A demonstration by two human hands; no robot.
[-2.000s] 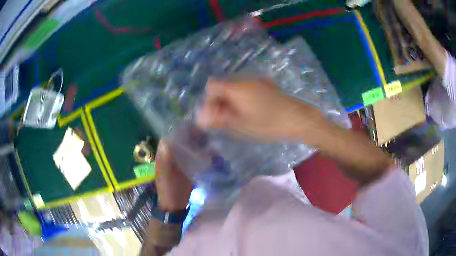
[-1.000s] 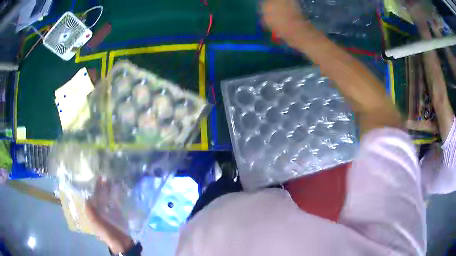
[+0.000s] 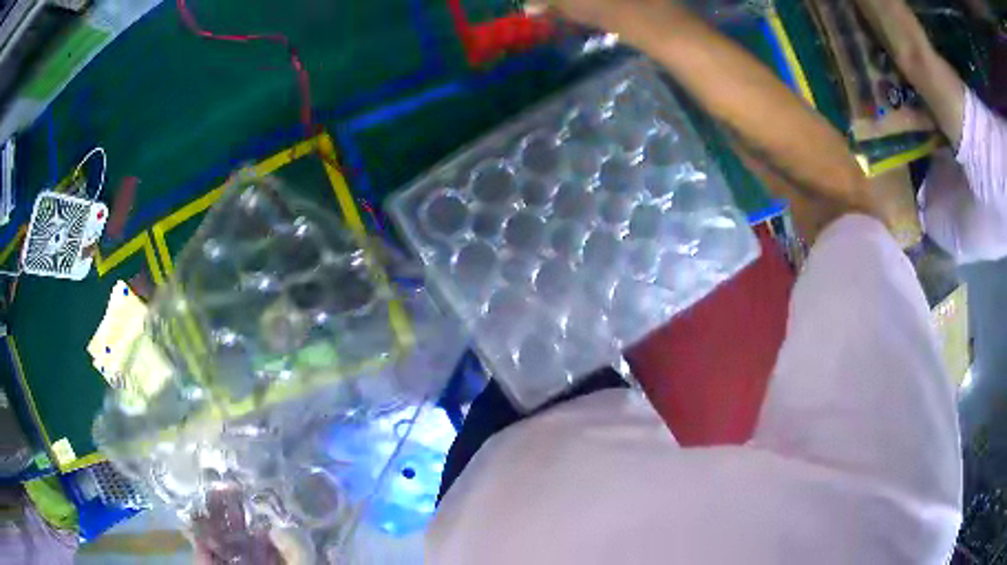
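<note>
A clear blister tray with rows of round pockets lies at the front of the green bench mat, overlapping the dark red seat. My left hand, at the lower left, is seen through clear plastic and holds a see-through blister tray by its near end. This tray is tilted over the bench edge; whether it is one or several nested is unclear. My right hand reaches far over the bench and is mostly cut off by the top edge; its grip is hidden.
A small white fan and pale paper are on the bench at left. A red wire crosses the mat. The dark red seat and a blue stool are by the bench. Another person's arm is at upper right.
Both hands were together at clear plastic, then parted. My left hand has moved down left with its tray; my right arm reaches toward the top. The other tray now lies uncovered. The view has turned.
</note>
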